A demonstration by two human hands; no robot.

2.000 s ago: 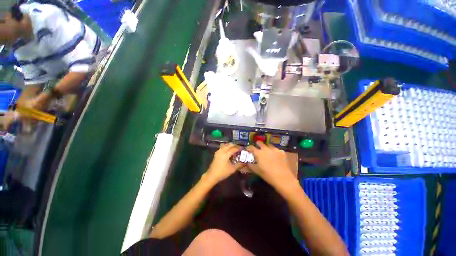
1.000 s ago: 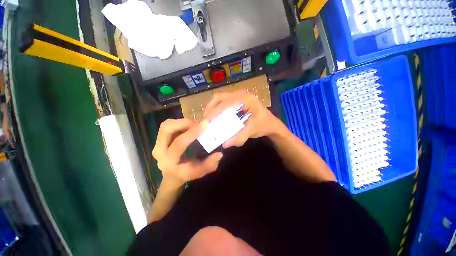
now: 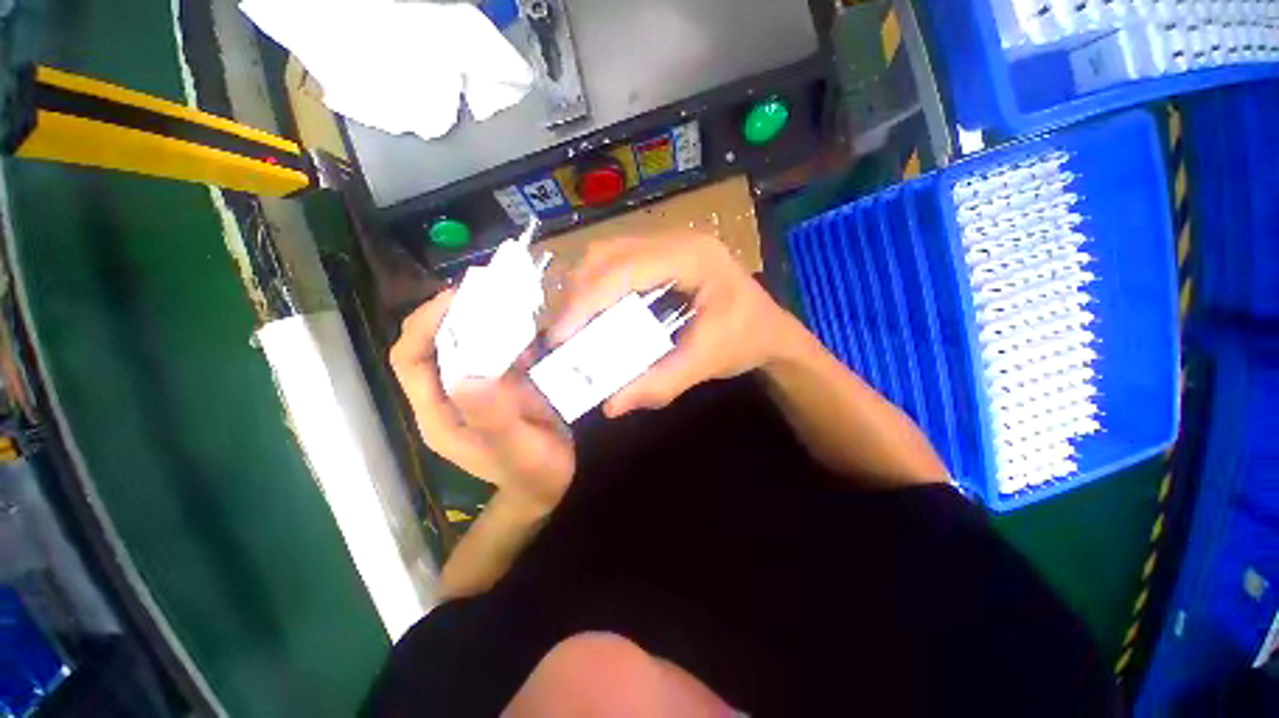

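My left hand [image 3: 484, 435] is closed around a white plug housing [image 3: 494, 312], its thin prongs pointing up and away from me. My right hand [image 3: 701, 316] holds another white plug housing [image 3: 606, 358] at the prong end, with the prongs pointing up and right. The two housings are side by side, above the front part of the brown parts ledge [image 3: 727, 218]. I cannot tell whether each hand holds one housing or more. Part of the fingers is hidden behind the housings.
Behind are the black panel with a red emergency stop [image 3: 602, 180] and green start buttons [image 3: 767, 119], and a white cloth [image 3: 407, 70]. A yellow-black post [image 3: 161, 133] and conveyor strip [image 3: 344, 463] stand left. Blue trays [image 3: 1153, 309] with white parts are right.
My left hand has moved slightly left, and a housing now shows in it, apart from the one in my right hand. The view has come down from the machine toward my lap.
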